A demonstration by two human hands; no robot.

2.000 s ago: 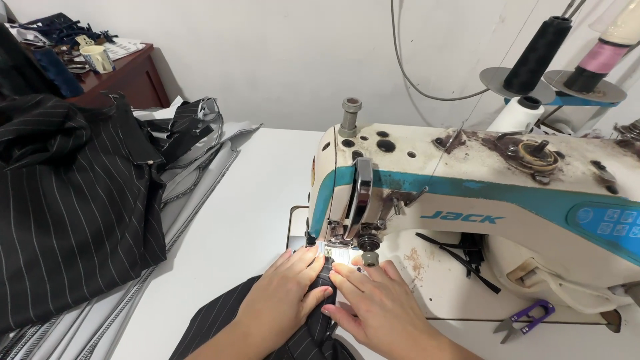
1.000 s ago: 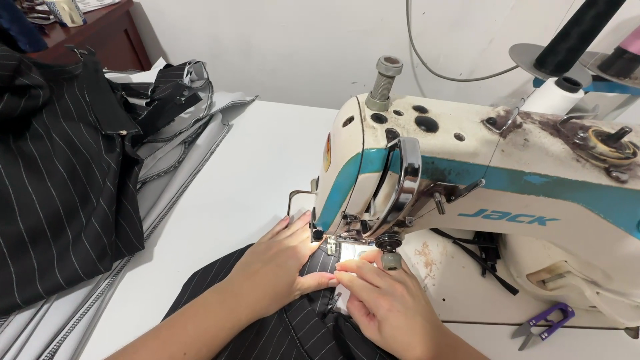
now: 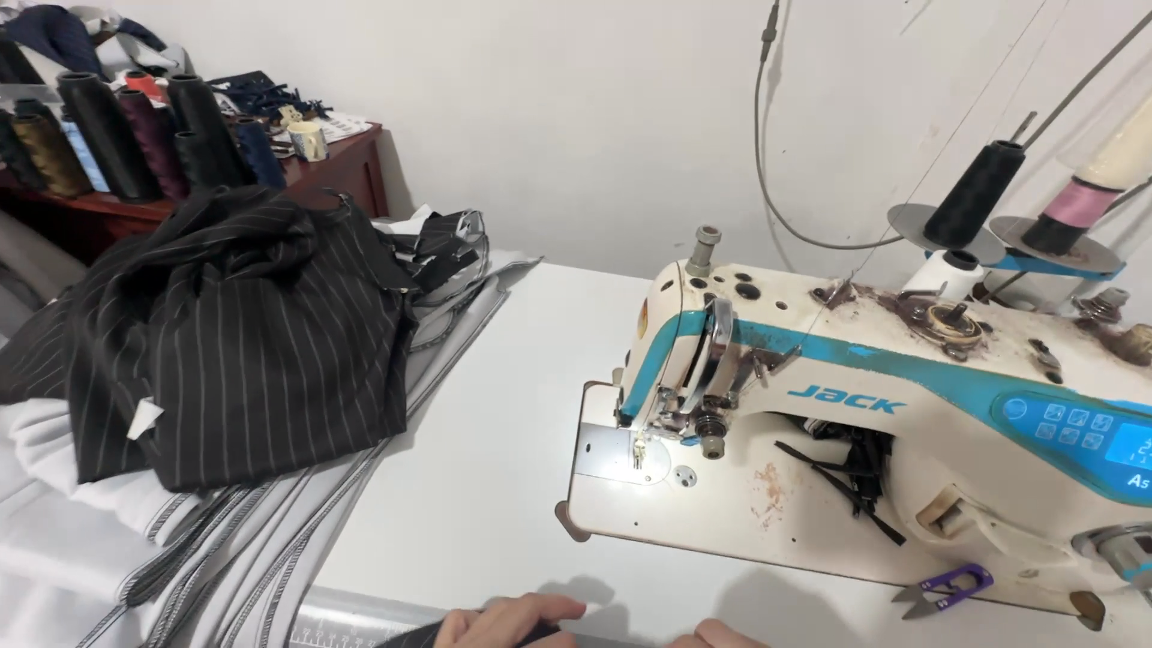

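Note:
At the bottom edge, my left hand lies on black pinstriped fabric, fingers bent over it; most of the hand and cloth is cut off. Only the knuckles of my right hand show, to the right of it, and what it holds is hidden. Beyond both hands stands a Jack sewing machine, its presser foot lit over the needle plate, with no fabric under it. Purple-handled thread snips rest at the front edge of the machine bed.
A heap of black pinstriped fabric lies on light grey cloth pieces at the left. Behind it, thread cones and a mug stand on a red-brown table. More thread cones stand behind the machine.
Both hands and the pinstriped fabric have moved from the presser foot toward me, down to the bottom edge. The view has shifted, showing more of the left table.

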